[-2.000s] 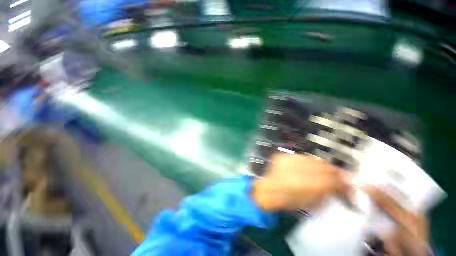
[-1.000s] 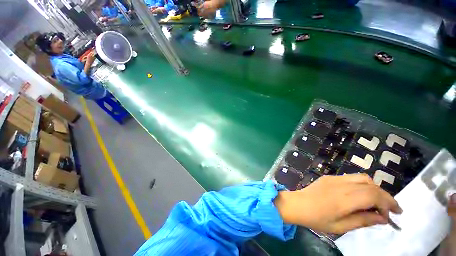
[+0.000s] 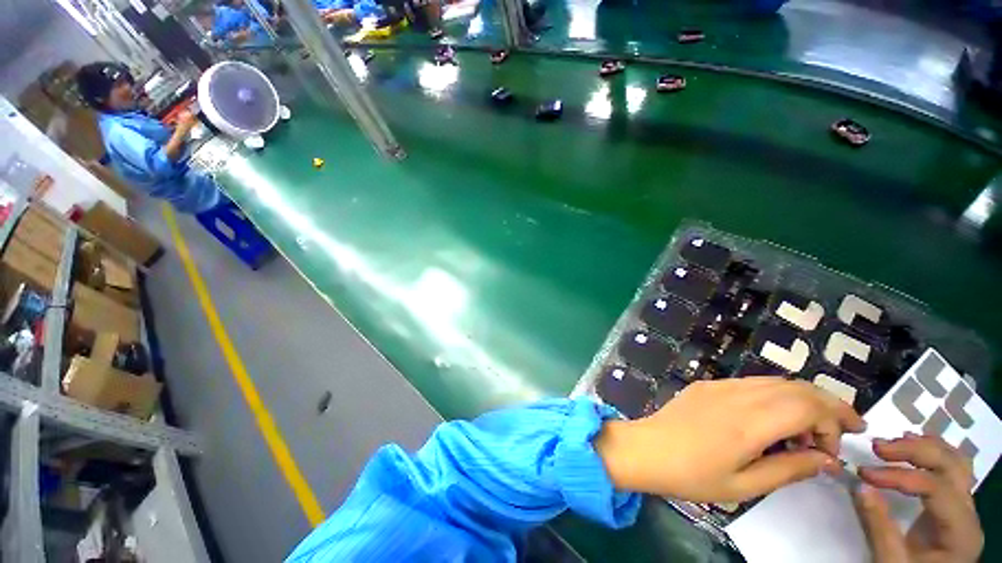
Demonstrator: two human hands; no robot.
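Note:
My left hand point(image 3: 736, 440), in a blue sleeve, reaches over the white release liner sheet point(image 3: 791, 519), its thumb and forefinger pinched close together. Whether a pad is between them is hidden. My right hand point(image 3: 928, 495) holds the sheet, its fingertips close to the left ones. Grey L-shaped adhesive pads point(image 3: 945, 390) show at the sheet's upper right. Beneath lies a clear blister tray point(image 3: 615, 341) with dark black modules point(image 3: 668, 317) in its left column and whitish L pads point(image 3: 786, 354) on modules further right.
Small dark parts point(image 3: 849, 132) lie spaced along the far side of the green bench point(image 3: 472, 231). A metal post point(image 3: 352, 88) stands at the back. A person in a blue smock point(image 3: 154, 154) sits at the far left beside a white round fan point(image 3: 240, 99). Shelves with boxes point(image 3: 110, 374) stand left.
My right hand has moved left into view, its fingers now near my left fingertips. The sheet has tilted and shows its grey pads more clearly. My left hand has stayed nearly in place.

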